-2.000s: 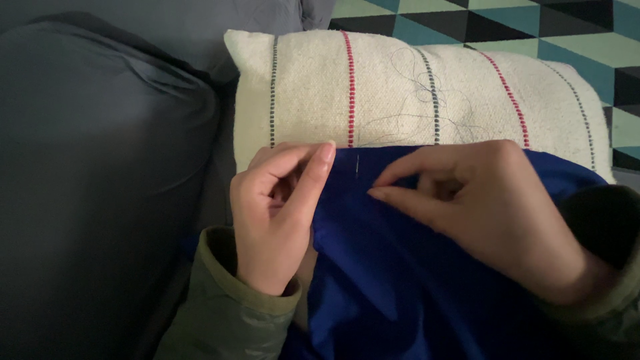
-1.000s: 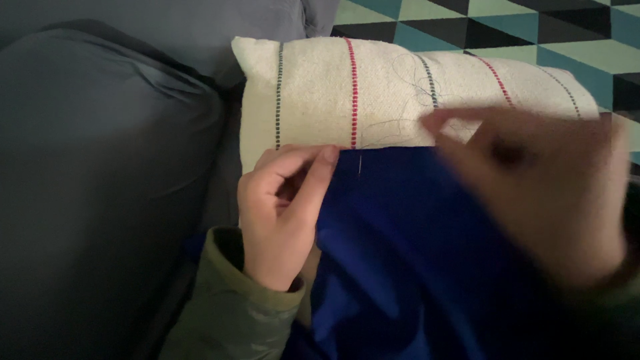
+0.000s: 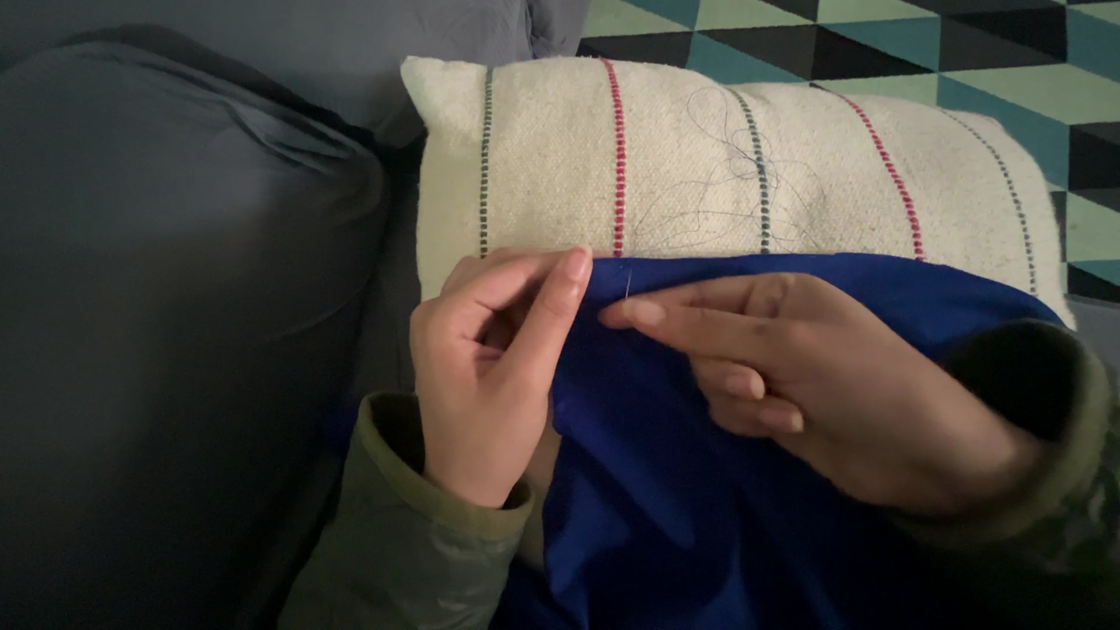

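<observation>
Blue fabric (image 3: 700, 490) lies over the near side of a cream woven cushion (image 3: 542, 166), its upper edge running across the cushion. My left hand (image 3: 499, 367) pinches that edge at its left end between thumb and forefinger. A thin sewing needle (image 3: 628, 284) stands nearly upright against the fabric just right of my left thumb. The thumb and forefinger of my right hand (image 3: 787, 367) are closed on its lower end, the other fingers curled. Loose dark thread (image 3: 735, 166) lies in loops on the cushion.
A dark grey upholstered cushion (image 3: 175, 332) fills the left side, with more grey upholstery (image 3: 306, 52) behind it. Beyond the cream cushion, a rug with a triangle pattern (image 3: 875, 44) in teal, black and pale green covers the upper right.
My right hand, raised over the cushion and blurred a second ago, has come down and left to the needle and taken hold of it. My left hand keeps its pinch on the fabric.
</observation>
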